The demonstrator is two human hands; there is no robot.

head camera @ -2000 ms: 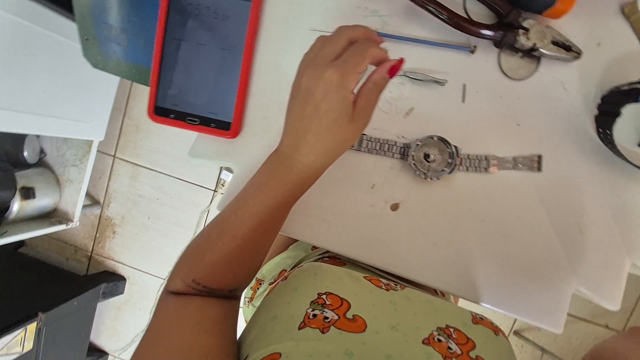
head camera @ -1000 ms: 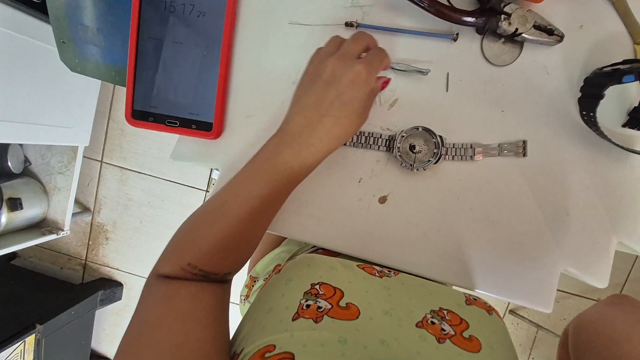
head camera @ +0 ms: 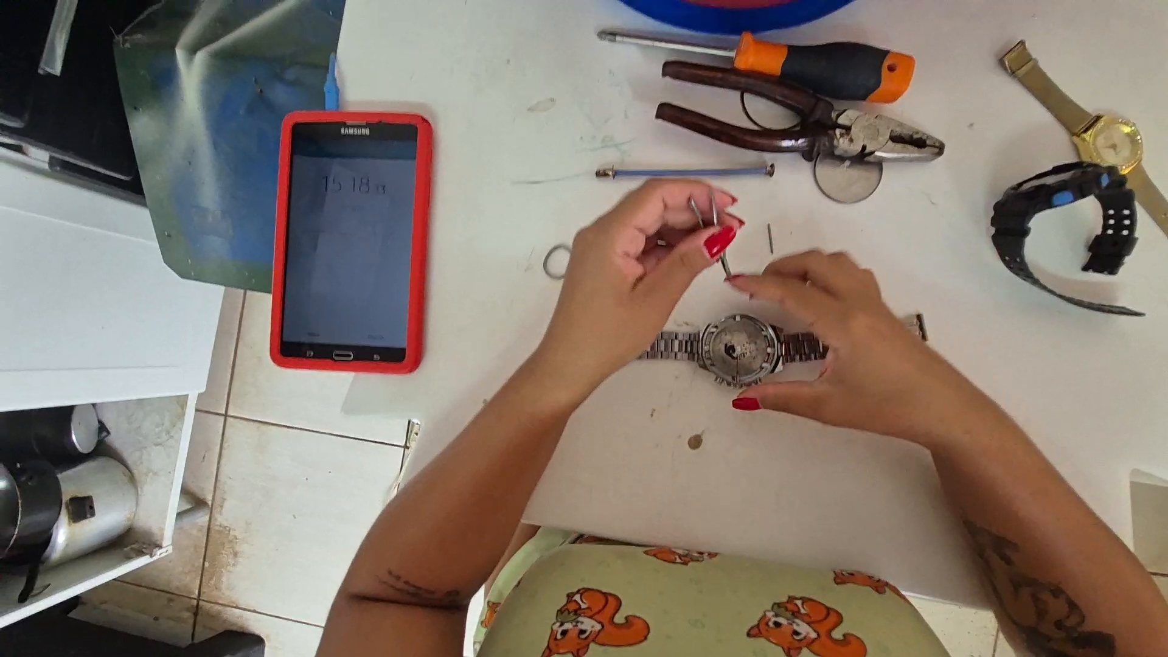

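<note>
Metal tweezers (head camera: pixel 723 260) are pinched between the thumb and fingers of my left hand (head camera: pixel 643 265), above the white table. My right hand (head camera: pixel 835 342) has its thumb and fingers apart, its index fingertip close to the tweezers' lower end; whether they touch I cannot tell. Under and beside that hand lies a wristwatch (head camera: pixel 739 349) with a metal link bracelet, partly covered by the hand. Its round case shows a grey, worn face. A thin metal pin (head camera: pixel 769 238) lies above the right hand, and a small round brownish piece (head camera: pixel 694 442) lies below the watch.
Pliers (head camera: pixel 858 137), an orange-and-black screwdriver (head camera: pixel 821 70), a clear disc (head camera: pixel 849 180) and a blue rod (head camera: pixel 689 172) lie beyond my hands. A metal ring (head camera: pixel 556 262) and a red-cased tablet (head camera: pixel 350 242) are at left, a black watch (head camera: pixel 1017 224) and gold-coloured watch (head camera: pixel 1115 143) at right.
My right hand has come into view over the watch bracelet. The tweezers, lying on the table by my left fingers earlier, are now held in my left hand. The view has shifted.
</note>
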